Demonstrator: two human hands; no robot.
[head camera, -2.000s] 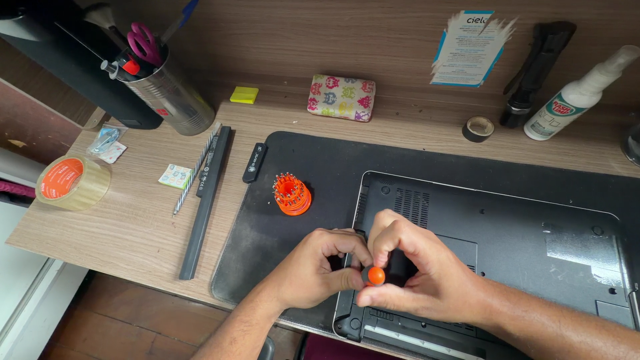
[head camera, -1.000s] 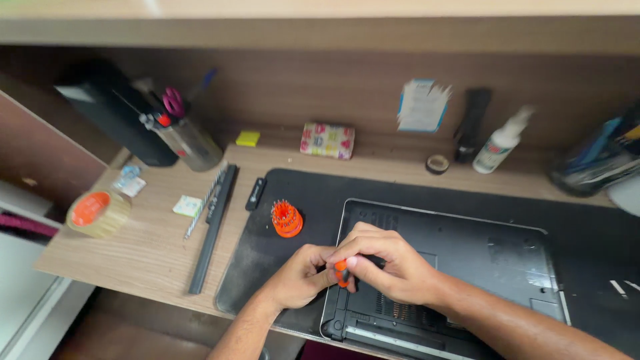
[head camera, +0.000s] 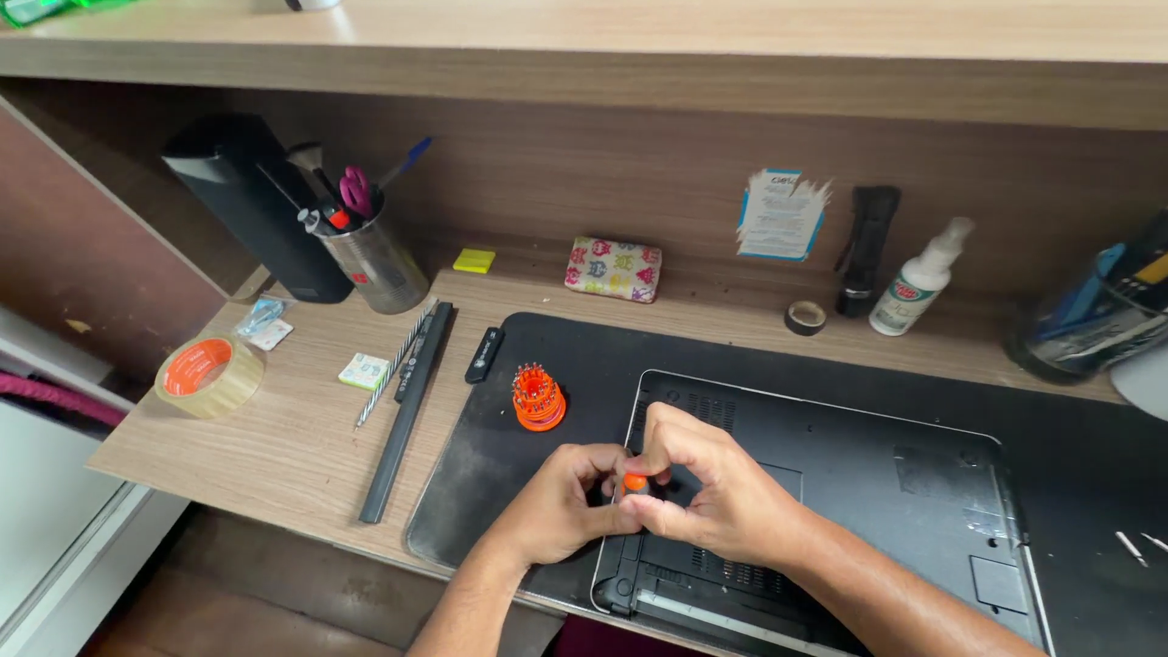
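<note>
An orange-capped screwdriver handle points up between the fingers of both hands, above the left edge of an upturned laptop. My left hand grips it from the left with thumb and fingers. My right hand pinches its orange end from the right; the tool's lower part is hidden by the fingers. Left of the laptop, an orange bit holder full of small bits stands on the black desk mat.
Left of the mat lie a dark grey bar, a drill bit and a roll of packing tape. Along the back stand a metal pen cup, a patterned case, a flashlight and a spray bottle. A shelf runs above.
The view has tilted up, showing the shelf. Both hands have stayed together on the orange-capped handle at the laptop's left side, with the fingers shifting around it.
</note>
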